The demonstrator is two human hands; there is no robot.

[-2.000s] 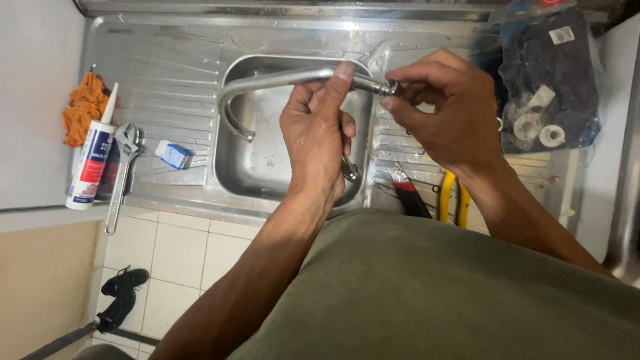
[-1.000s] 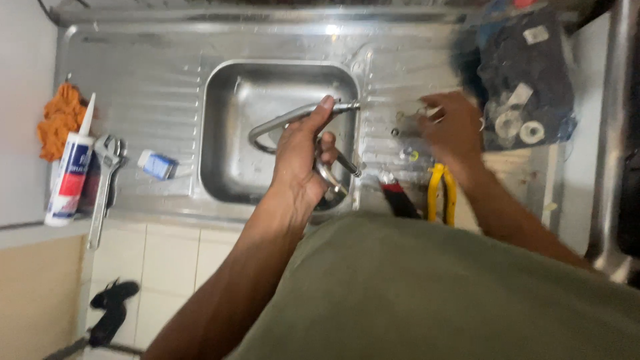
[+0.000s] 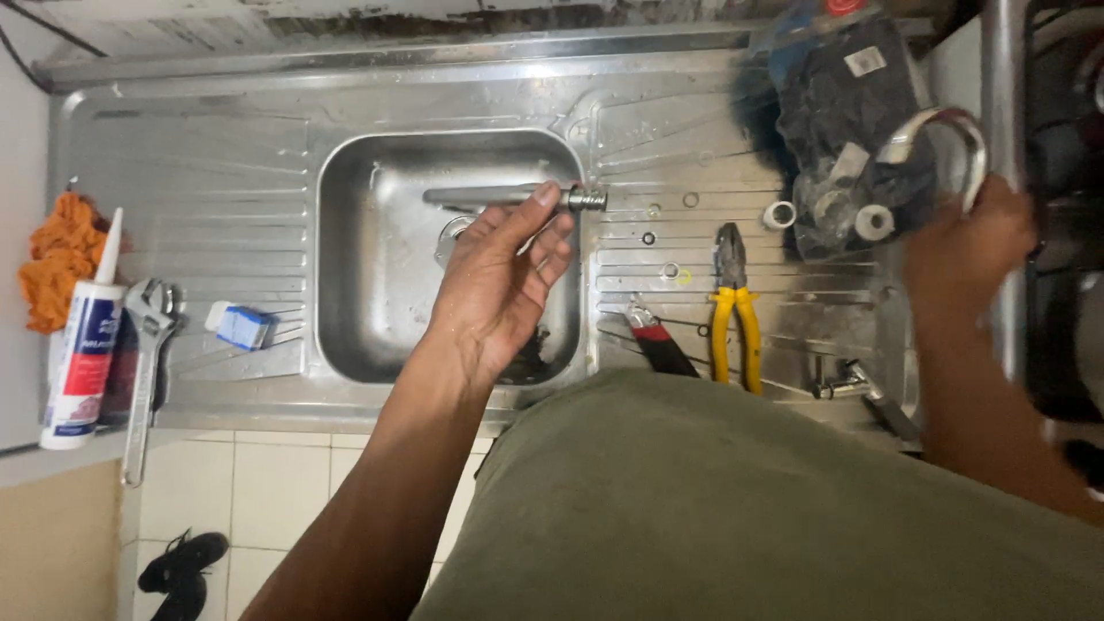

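My left hand (image 3: 504, 280) grips a metal faucet spout (image 3: 509, 197) above the sink basin, its threaded end pointing right. At the right edge of the counter, my blurred right hand (image 3: 983, 233) holds a curved chrome piece (image 3: 970, 147) beside a clear plastic bag (image 3: 854, 129) of dark cloth and white fittings. On the right drainboard lie yellow-handled pliers (image 3: 736, 319), a red and black handled tool (image 3: 657, 341), a white plastic ring (image 3: 779, 215), a black O-ring (image 3: 649, 238) and a chrome tap part (image 3: 849, 382).
On the left stand or lie a sealant cartridge (image 3: 84, 371), an adjustable wrench (image 3: 148, 362), an orange cloth (image 3: 62, 259) and a small blue and white box (image 3: 241, 326). The steel sink basin (image 3: 371, 259) is central. A stove (image 3: 1065, 302) borders the right side.
My right hand has moved right, from over the drainboard to beside the plastic bag, and now holds a curved chrome piece. My left hand earlier held a curved spout; now a straight-looking length shows in it.
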